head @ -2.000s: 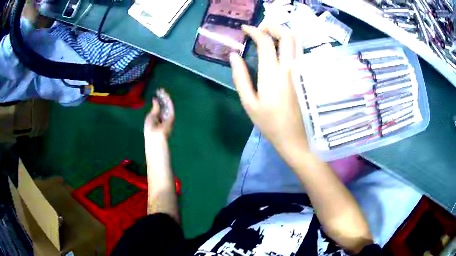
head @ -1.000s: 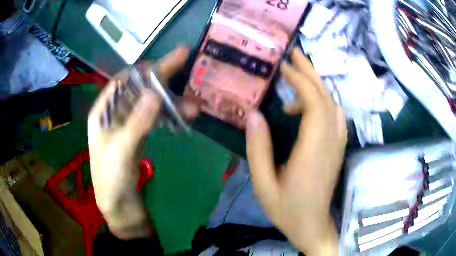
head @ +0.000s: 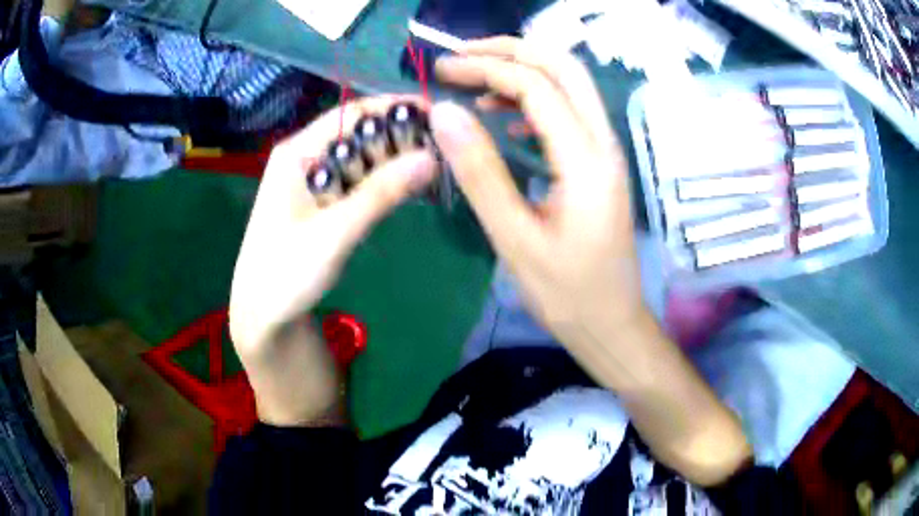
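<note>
My left hand is raised over the floor, left of the centre, and holds several wired cylindrical cells side by side. Their round dark ends with pale centres face me, and thin red wires stand up from them. My right hand is close beside it, with its thumb at the right end of the row. Whether its fingers grip a cell or a wire is unclear. A clear plastic box on the bench holds rows of white and silver cells with red and black wires between the rows.
A white tub of jumbled cells is at the upper right. White paper slips and a dark phone lie on the green bench. Another person's checked sleeve is at the upper left. A red stool and cardboard box stand below.
My left hand has turned, so the cell ends now face me. My right hand has come from over the phone's edge to the cells. The view has moved back, and the phone screen is now dark.
</note>
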